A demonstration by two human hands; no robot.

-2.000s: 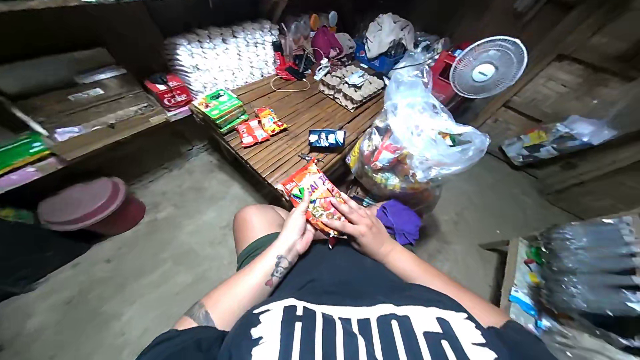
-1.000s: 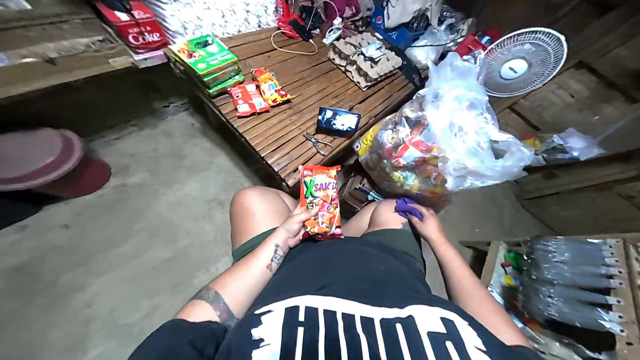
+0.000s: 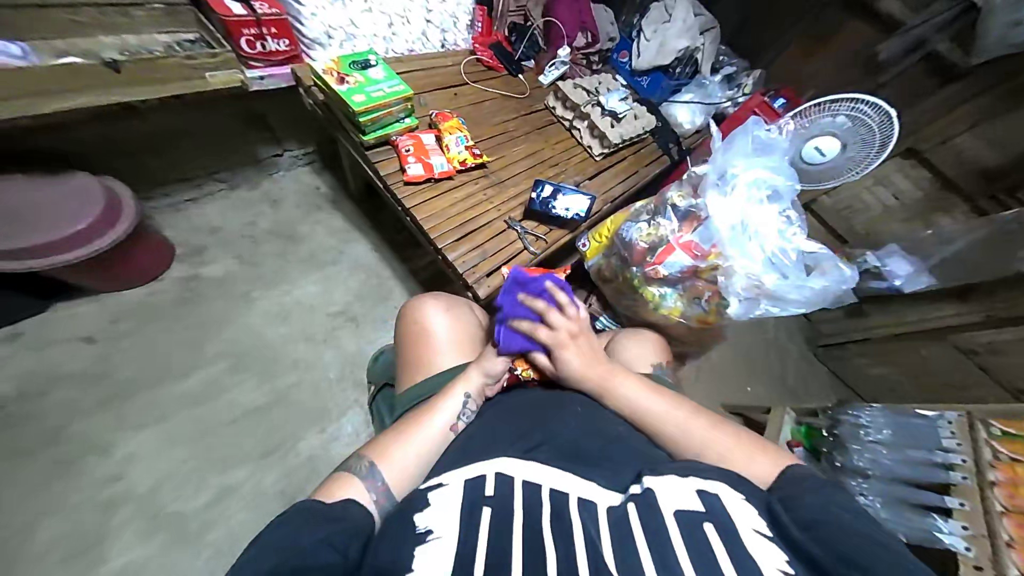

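Over my lap, my left hand (image 3: 490,372) grips the lower left side of a red and orange snack packet (image 3: 526,370). A folded purple cloth (image 3: 516,308) lies across the packet's face and hides most of it. My right hand (image 3: 566,336) holds the cloth against the packet with its fingers spread. Ahead of my knees, a pair of pliers (image 3: 526,235) with its handles apart lies on the slatted bamboo table (image 3: 480,208). A phone (image 3: 560,203) with a lit screen leans beside the pliers. Two snack packets, one red (image 3: 422,156) and one yellow (image 3: 458,140), lie farther back.
A large clear plastic bag of packets (image 3: 680,256) stands at the table's right edge, near a white fan (image 3: 840,142). Green boxes (image 3: 368,90) are stacked at the back left, and egg trays (image 3: 600,116) at the back. A lidded red bucket (image 3: 120,248) stands left.
My right hand has brought the purple cloth from my right knee onto the snack packet. My left hand still holds the packet, which now sits mostly under the cloth.
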